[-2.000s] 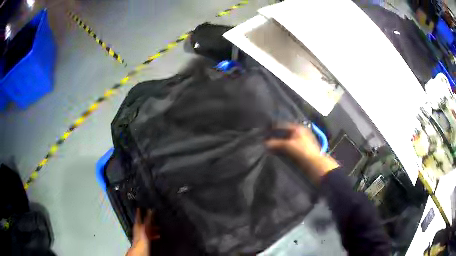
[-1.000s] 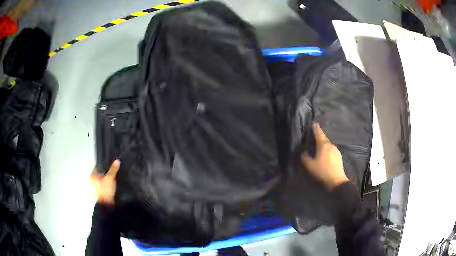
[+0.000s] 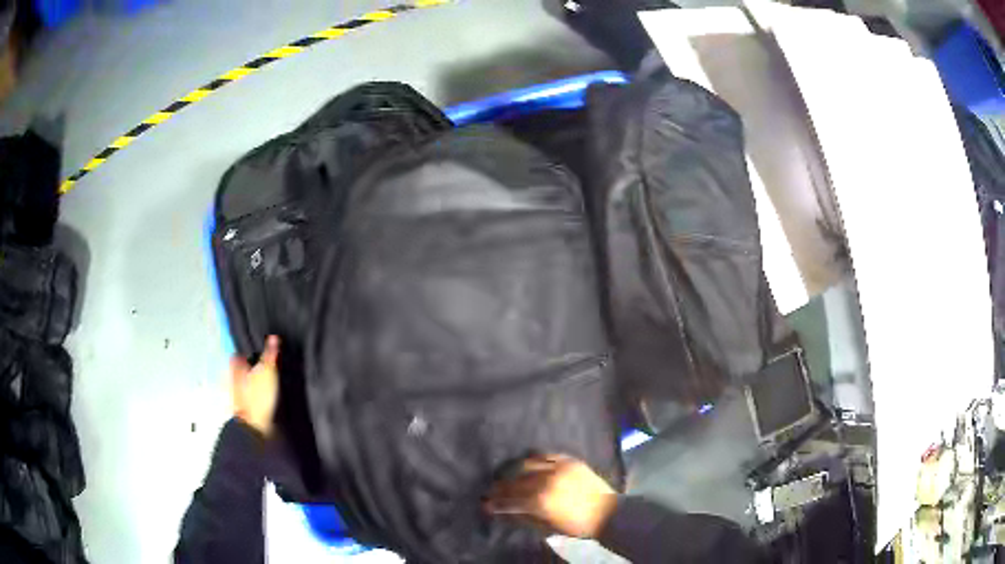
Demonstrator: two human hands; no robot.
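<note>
A large black backpack body (image 3: pixel 474 297) lies in the middle, on top of other black bags in a blue bin (image 3: pixel 529 99). It has a zip line and a small pale mark. A second black backpack body (image 3: pixel 270 182) lies at the left, partly beneath it, and a third (image 3: pixel 700 220) lies at the right. My left hand (image 3: pixel 256 388) is at the left bag's outer edge, thumb up; its grip is unclear. My right hand (image 3: pixel 557 496) is on the lower part of the middle bag, fingers bent against the fabric and blurred; whether they pinch it is unclear.
A white table (image 3: pixel 882 220) with a lower white-edged shelf stands at the right, with dark machine parts (image 3: pixel 780 397) below. A row of black bags (image 3: pixel 39 375) lies on the floor at the far left. Yellow-black tape (image 3: pixel 265 55) crosses the grey floor behind the bin.
The middle bag has come down and towards me over the bin. My right hand has left the right-hand bag and moved down and left onto the middle bag. My left hand remains at the left side.
</note>
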